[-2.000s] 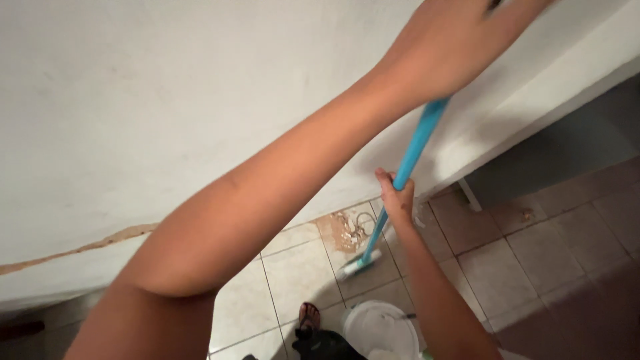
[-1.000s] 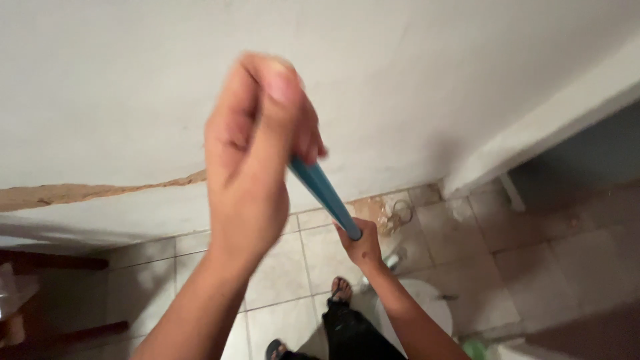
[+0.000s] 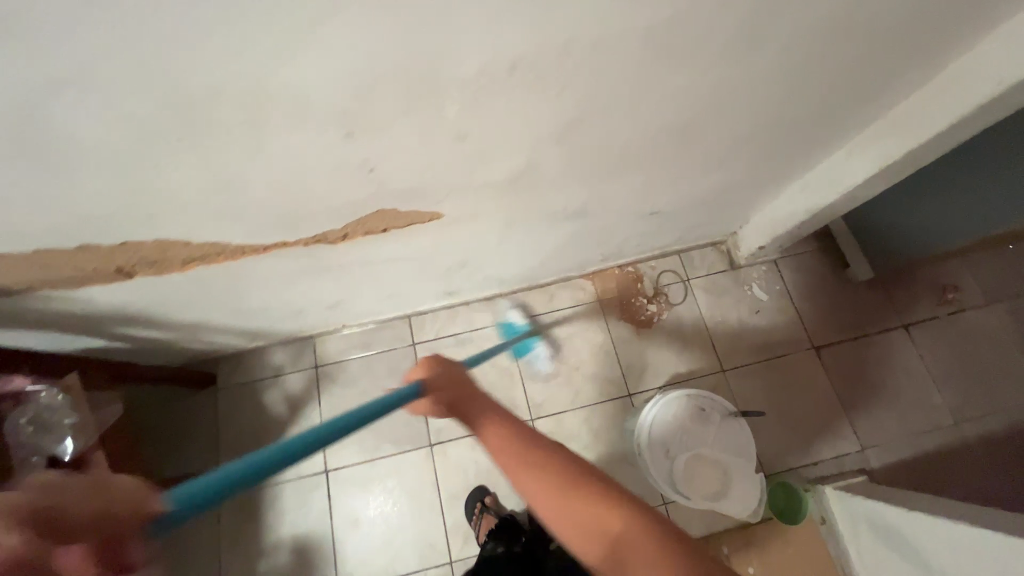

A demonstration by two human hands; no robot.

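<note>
A long blue pole (image 3: 320,432) runs from the lower left toward the middle of the view. My left hand (image 3: 80,520), blurred, is closed round its near end at the left edge. Farther down the pole, my right hand (image 3: 442,387) grips it. At the far end a blue and white broom or brush head (image 3: 524,336), blurred, is over the floor tiles beside the foot of the white wall (image 3: 480,160). Whether its bristles touch the tiles cannot be told.
A white bucket (image 3: 696,448) with a container and a dark handle on it stands right of my foot, near a green cup (image 3: 788,502). Rubble and a ring (image 3: 672,287) lie by the wall. Broken plaster (image 3: 160,260) crosses the wall. Dark furniture (image 3: 104,368) stands left.
My left hand has moved down to the lower left with the pole's near end. The pole now slants much flatter across the view, and its brush head shows left of the rubble.
</note>
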